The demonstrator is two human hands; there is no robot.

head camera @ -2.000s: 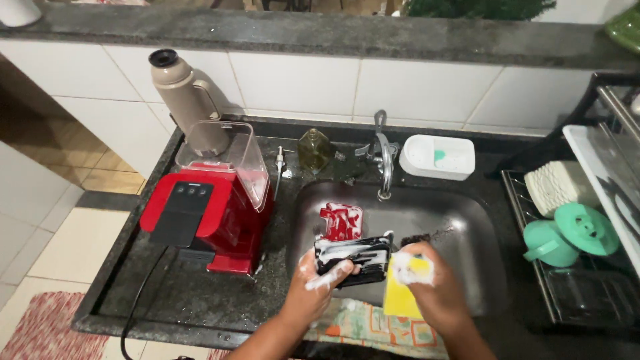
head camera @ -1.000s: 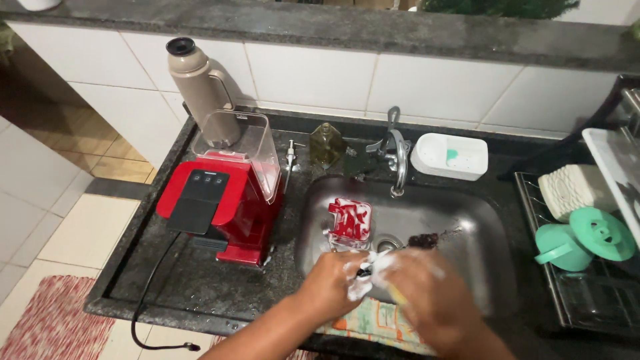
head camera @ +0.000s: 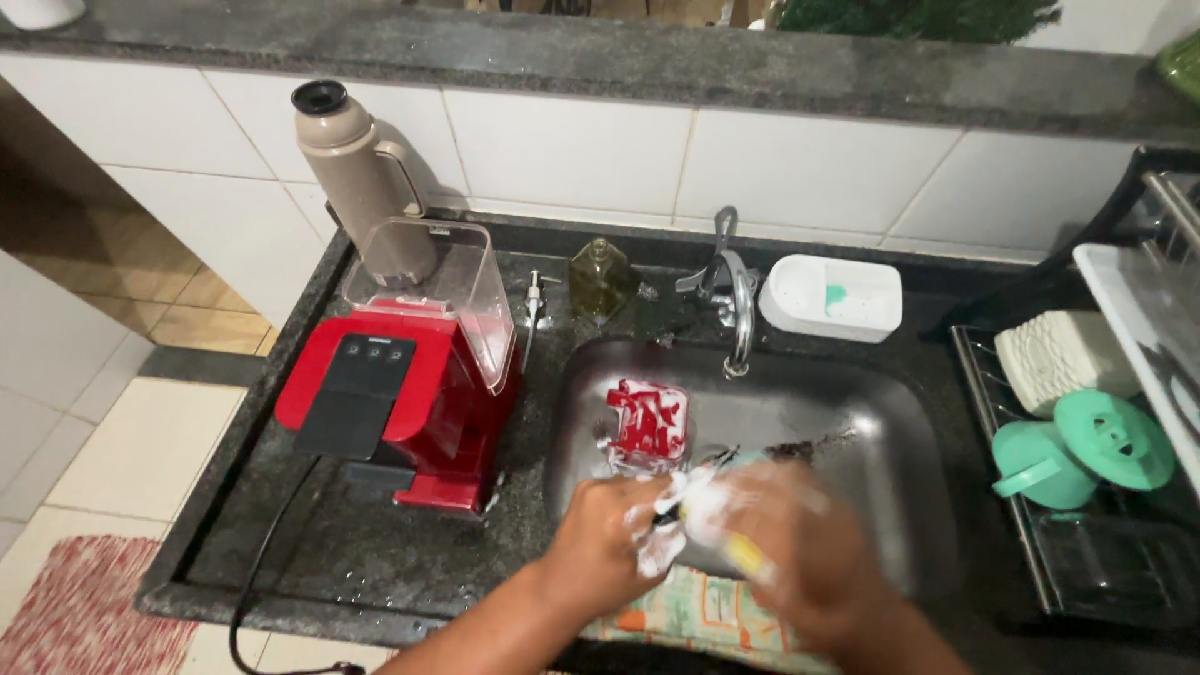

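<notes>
My left hand (head camera: 614,530), foamy at the fingers, grips a black piece (head camera: 667,514) over the near edge of the steel sink (head camera: 872,450). Only a bit of that piece shows between the hands. Blurred, my right hand (head camera: 797,534) holds a yellow sponge (head camera: 748,555) against it, covered in white suds. A red plastic part (head camera: 649,422) coated in foam lies at the sink's left side. Dark residue (head camera: 792,450) is on the sink bottom behind my right hand. A patterned cloth (head camera: 703,609) lies at the sink's front edge.
Left of the sink stands a red coffee machine (head camera: 375,375) with a clear tank and black cord, a beige thermos (head camera: 356,178) behind it. A glass bottle (head camera: 600,281), chrome faucet (head camera: 736,309) and white container (head camera: 832,298) line the back. The dish rack (head camera: 1008,487) at right holds green plastic items.
The black piece, seen broad and flat two seconds ago, is now mostly hidden between my hands. My right hand has moved in against my left with the sponge.
</notes>
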